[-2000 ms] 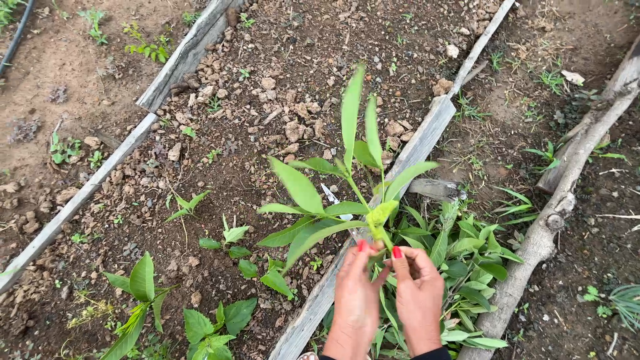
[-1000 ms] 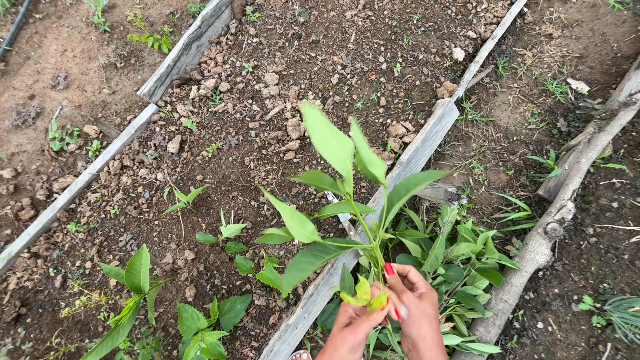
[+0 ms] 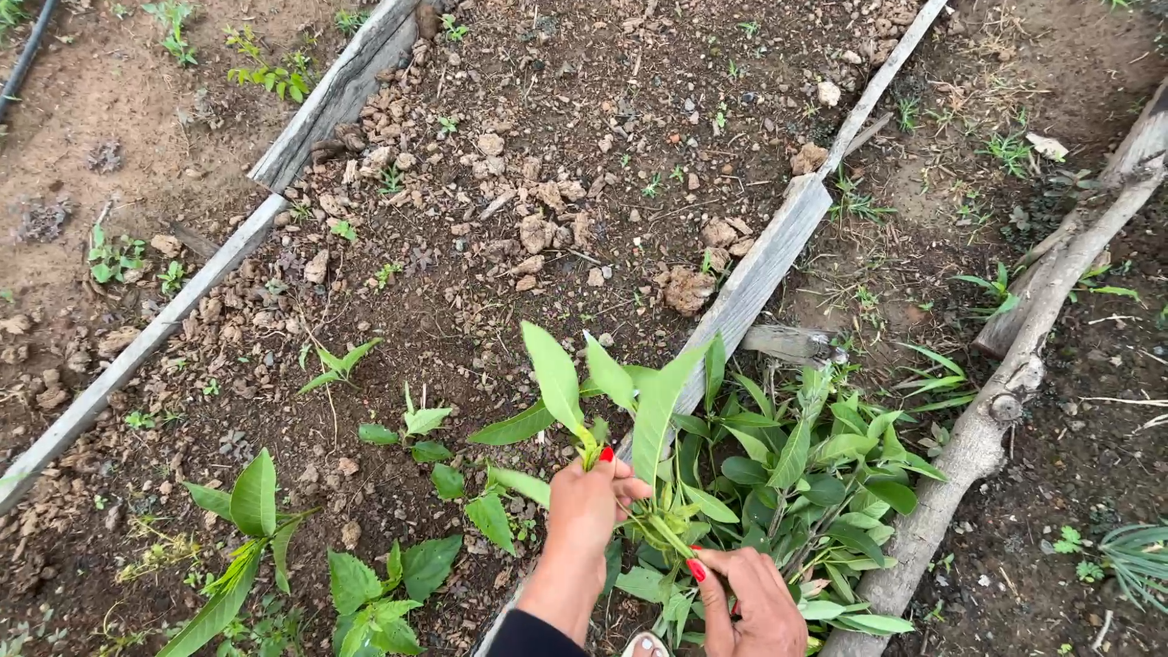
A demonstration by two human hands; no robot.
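Observation:
My left hand [image 3: 589, 502] grips leaves near the top of a green leafy sprig [image 3: 659, 429], its thumb and fingers pinched together. Lower down, my right hand [image 3: 744, 598] pinches the sprig's green stem [image 3: 671, 537] between thumb and finger. Broad pale green leaves fan upward above both hands. Behind and to the right of them lies a heap of cut leafy branches [image 3: 826, 474], between the weathered board and a log. The hands hide part of the sprig and of the heap.
A weathered wooden board [image 3: 753, 274] edges the soil bed, with another board [image 3: 146, 351] on the left. A rough log [image 3: 976, 438] runs down the right. Young plants [image 3: 251, 511] grow in the bed at lower left. A sandal and toes [image 3: 645, 644] show at the bottom edge.
My hands have moved apart; a second ago they were close together, with yellowish leaves between them. The left hand has gone up and left, and the sprig sits lower.

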